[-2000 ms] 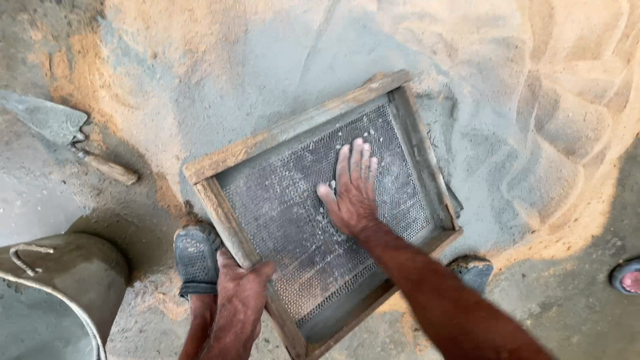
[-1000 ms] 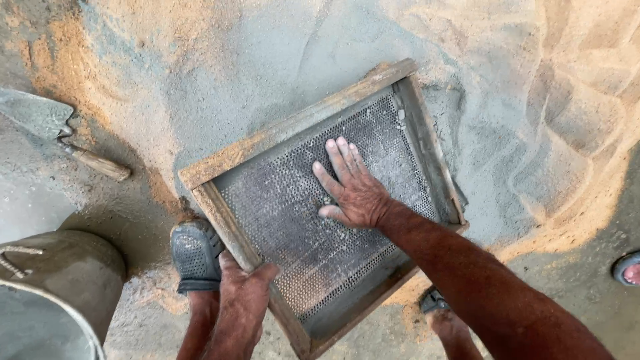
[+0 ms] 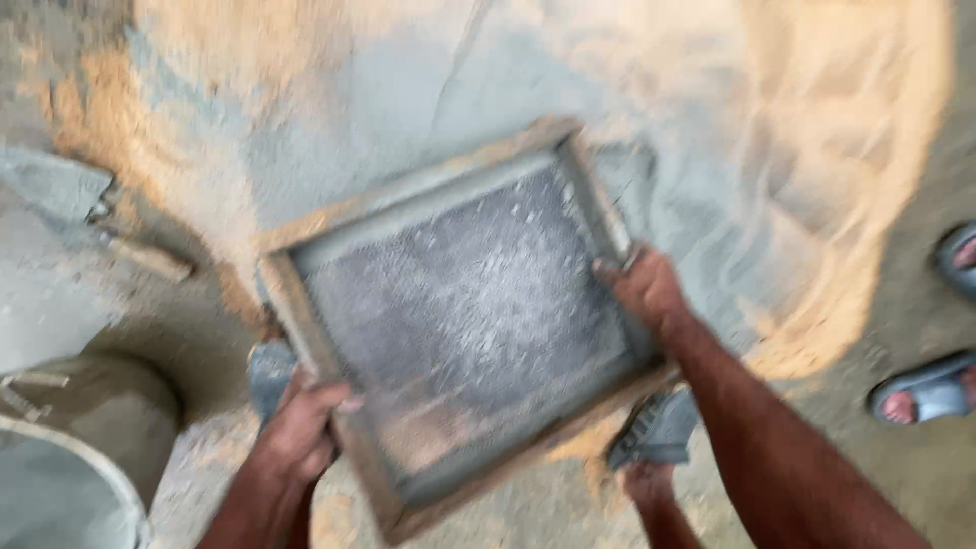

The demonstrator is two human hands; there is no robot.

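A wooden-framed sieve [image 3: 450,179] with a perforated mesh is tilted over the grey powder [image 3: 366,99], which lies on orange sand. My left hand [image 3: 309,427] grips the frame's left side, thumb over the top edge. My right hand [image 3: 644,286] grips the right side of the frame. Pale lumps and dust [image 3: 488,297] lie blurred across the mesh. The fingers under the frame are hidden on both sides.
A trowel [image 3: 61,183] with a wooden handle lies at the left. Below it stands a bucket [image 3: 130,412] with grey contents. My sandalled feet are under and beside the sieve. Another person's sandalled foot [image 3: 923,393] is at the right edge, with part of a second above it.
My right hand has left the mesh and taken hold of the frame's right side. The lumps on the mesh are now blurred. A second sandal of another person shows at the right.
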